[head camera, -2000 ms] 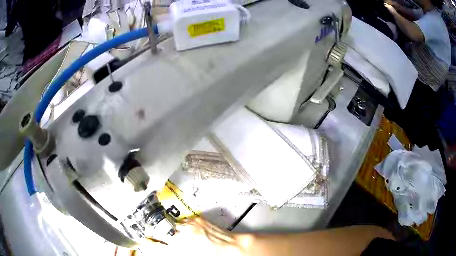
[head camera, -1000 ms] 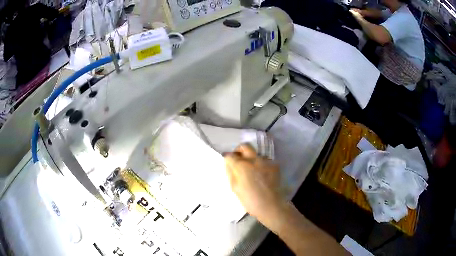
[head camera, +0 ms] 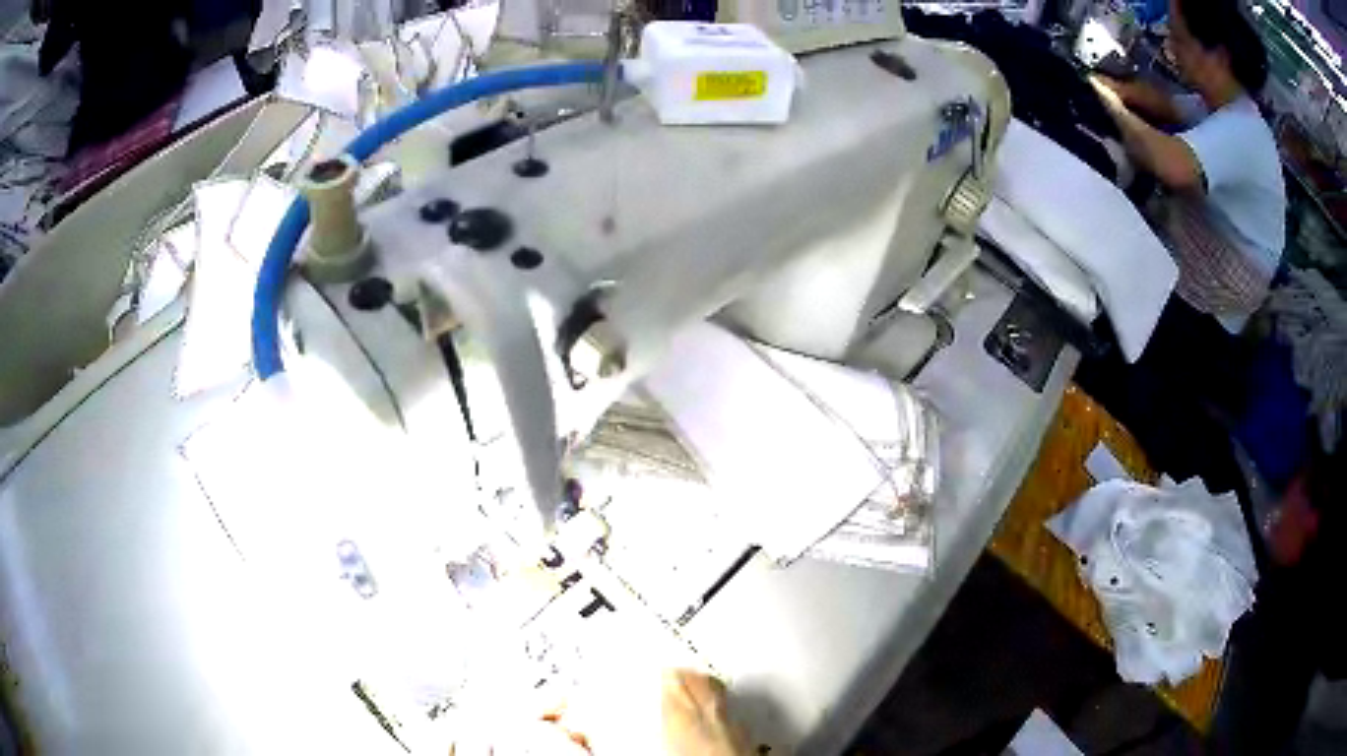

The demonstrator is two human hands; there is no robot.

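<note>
White pieces lie stacked (head camera: 901,510) under the machine arm, with one plain white piece (head camera: 768,443) slanting across the top. The presser foot area (head camera: 576,532) is largely washed out by the lamp, below the machine head. Part of my right hand (head camera: 702,716) shows at the bottom edge, right of the needle area, on the bright bed; its grip is unclear. Faint skin-coloured patches (head camera: 561,727) left of it may be fingertips of my left hand, washed out and cut off. Any fabric under the hands is lost in glare.
The off-white machine arm (head camera: 709,207) crosses the view, with a blue hose (head camera: 281,266) and a white box (head camera: 720,74) above. More white pieces (head camera: 237,266) lie behind. A crumpled white heap (head camera: 1160,576) sits on a wooden stool (head camera: 1034,517). A person (head camera: 1234,163) sits at the upper right.
My right hand has moved from the stack to the bottom edge near the needle area. The stack is uncovered again, with its slanting top piece visible. The view has shifted.
</note>
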